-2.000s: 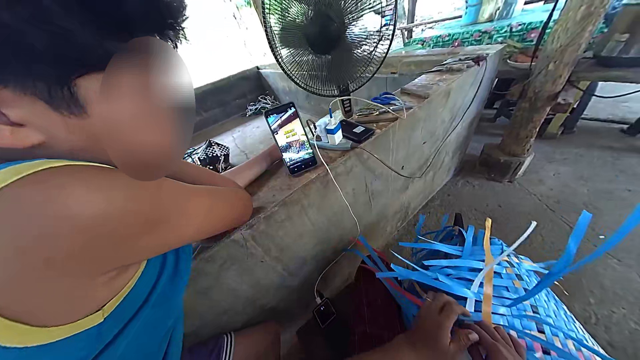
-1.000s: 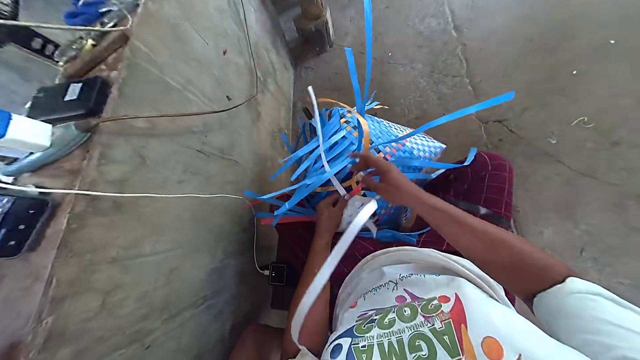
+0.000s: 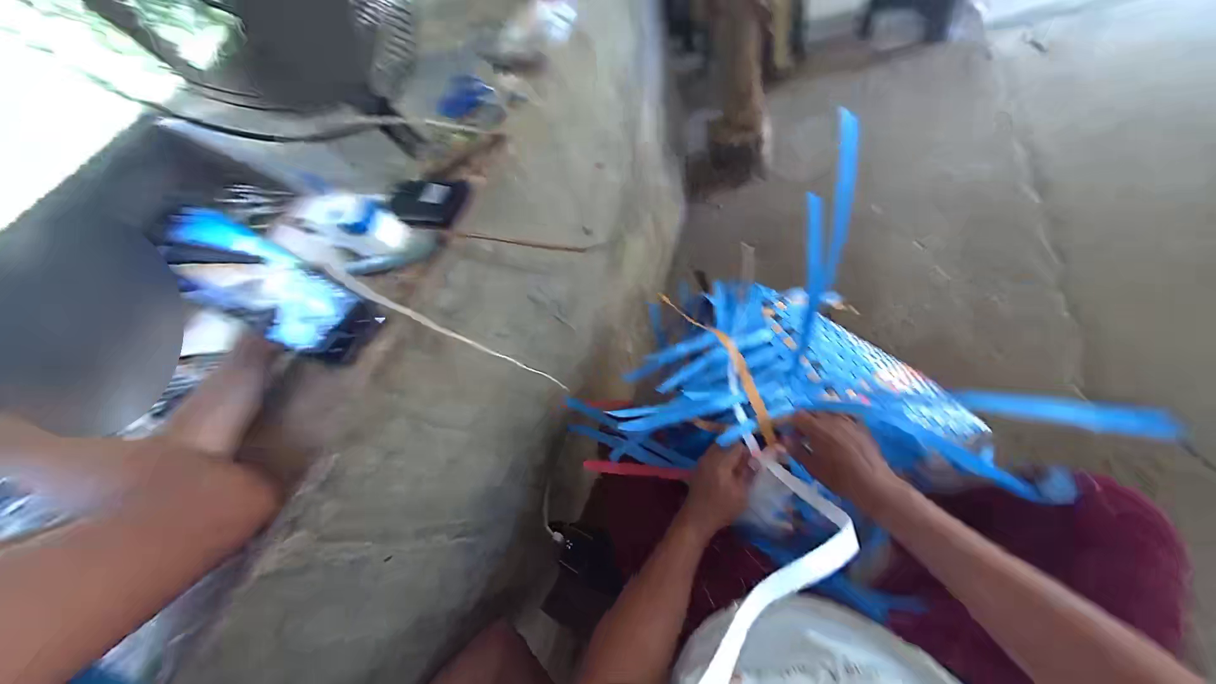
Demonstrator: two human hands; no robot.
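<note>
A partly woven basket of blue and white plastic strips (image 3: pixel 855 370) lies across my lap, loose blue ends sticking out at its left and top. My left hand (image 3: pixel 722 483) is at its near edge, its fingertips closed on a white plastic strip (image 3: pixel 807 575) that curls down over my shirt. Just right of it, my right hand (image 3: pixel 836 451) touches the weave beside an orange strip (image 3: pixel 746 375); blur hides whether its fingers grip a strip. A red strip (image 3: pixel 636 469) juts out left of my left hand.
Along the left runs a concrete ledge (image 3: pixel 446 418) with a lit phone (image 3: pixel 275 285), cables and a black box (image 3: pixel 430 202). Another person's arm (image 3: pixel 142 503) rests there. A fan stands behind, and a wooden post (image 3: pixel 739 85) rises from the floor. A black charger (image 3: pixel 584 560) lies near my lap.
The view has swung back up and left, so the phone and the other person's arm show again. Both my hands remain at the basket's near edge.
</note>
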